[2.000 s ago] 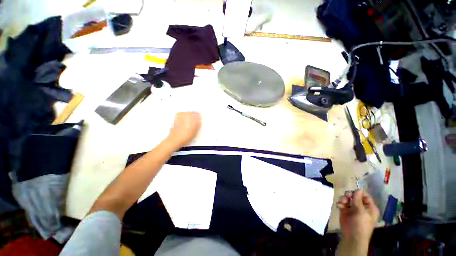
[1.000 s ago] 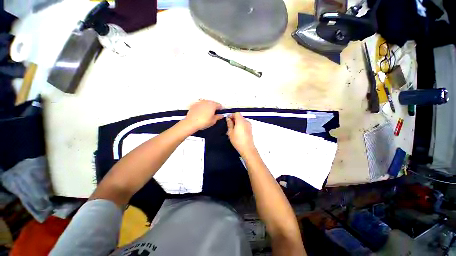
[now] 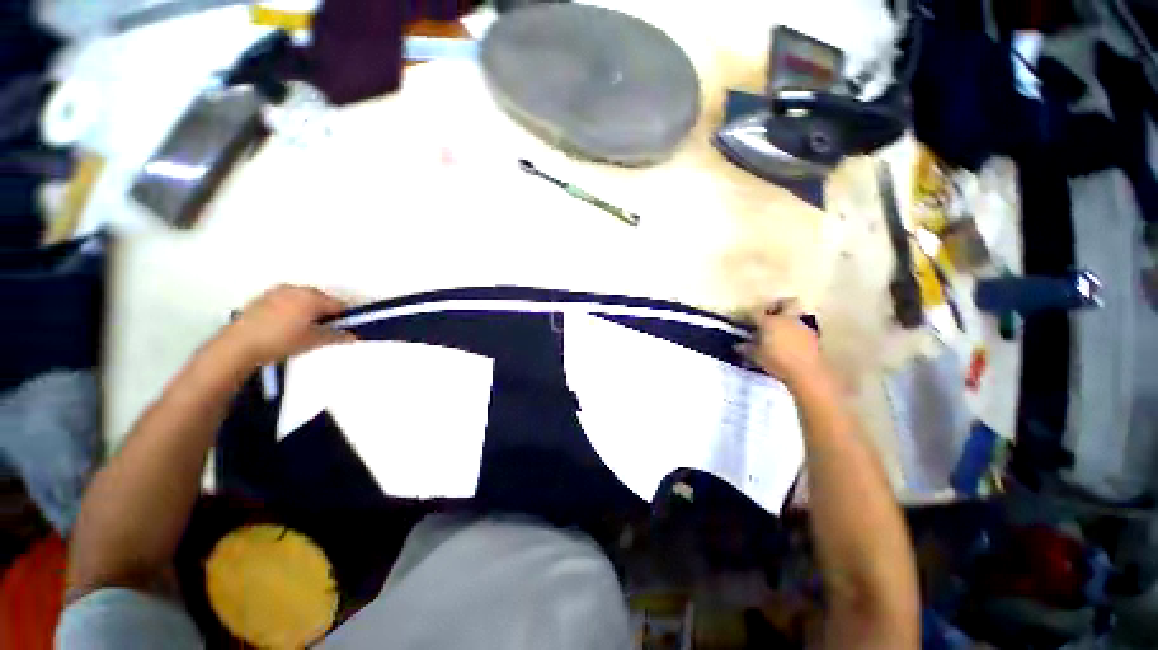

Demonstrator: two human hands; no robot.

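The dark jacket front panel (image 3: 527,419) lies along the table's near edge. A narrow white stay tape (image 3: 483,301) follows its far edge. A large white piece (image 3: 673,406) with a rounded left side lies on the right part, and a second angular white piece (image 3: 394,413) on the left part. My left hand (image 3: 290,323) grips the panel's far edge at the left end. My right hand (image 3: 784,340) grips the same edge at the right end, over the tape's end. No needle or thread can be made out.
A grey oval pad (image 3: 591,83) and a green-handled tool (image 3: 579,193) lie beyond the panel. A steam iron (image 3: 813,133) and dark shears (image 3: 898,241) lie right. A metal block (image 3: 199,155) lies far left. A round yellow stool (image 3: 271,587) stands below the table edge.
My hands were together at the middle of the far edge one second ago. They have moved apart to its two ends and now grip it. Earlier, my right hand was off the panel, at right.
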